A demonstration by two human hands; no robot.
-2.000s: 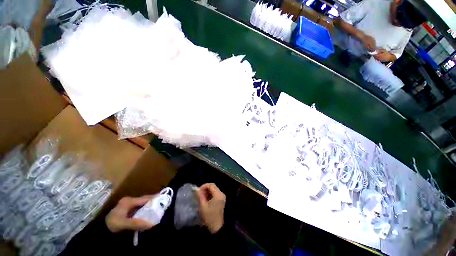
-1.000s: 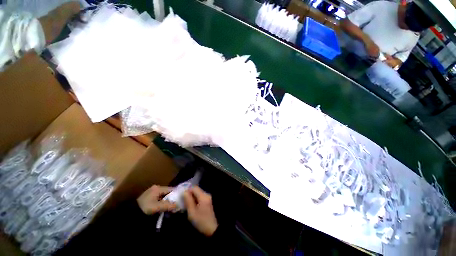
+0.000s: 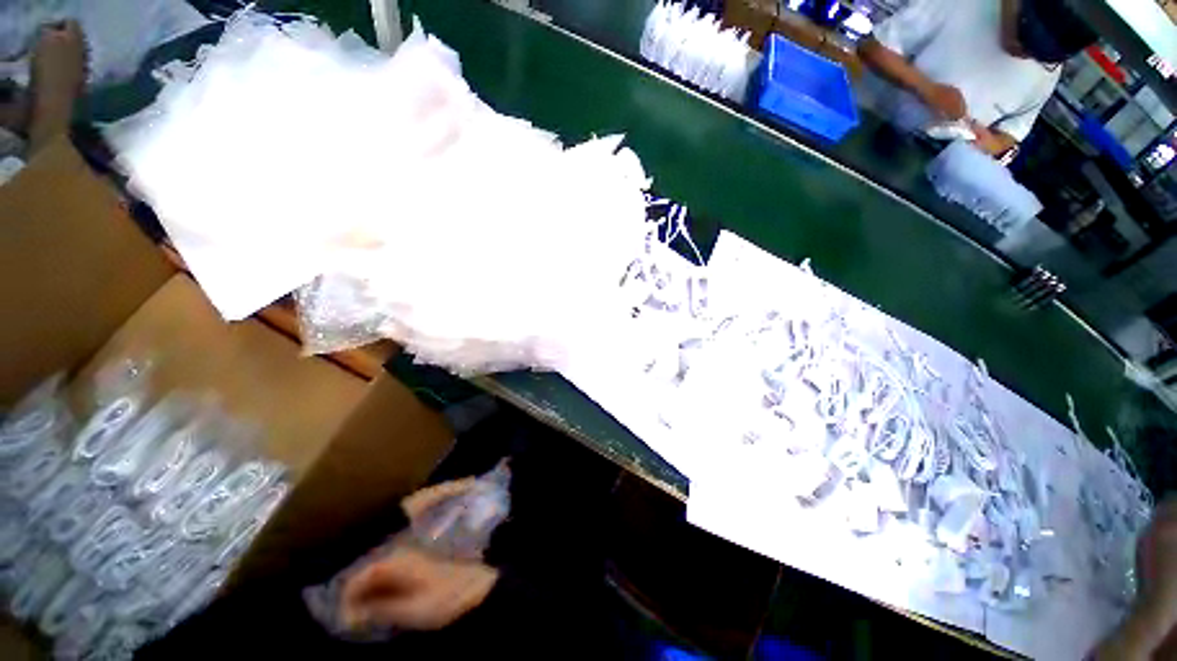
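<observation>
My left hand is at the lower centre, beside the open carton, partly covered by a clear plastic bag. It grips the bag, which has a pale shape inside; I cannot make out the adapter clearly. My right hand is just below it, blurred, fingers pointing left, with shiny film around the fingers. The hands overlap closely. The open carton at the left holds rows of bagged adapters.
A large heap of whitish poly bags lies on the green bench. Loose adapters lie on white sheets at the right. Across the bench are a blue bin and a person. Other people's arms show at the left and right edges.
The white adapter, clearly seen in my left hand before, is now obscured by film. My right hand has moved left and down, below my left hand. The arm at upper left has shifted.
</observation>
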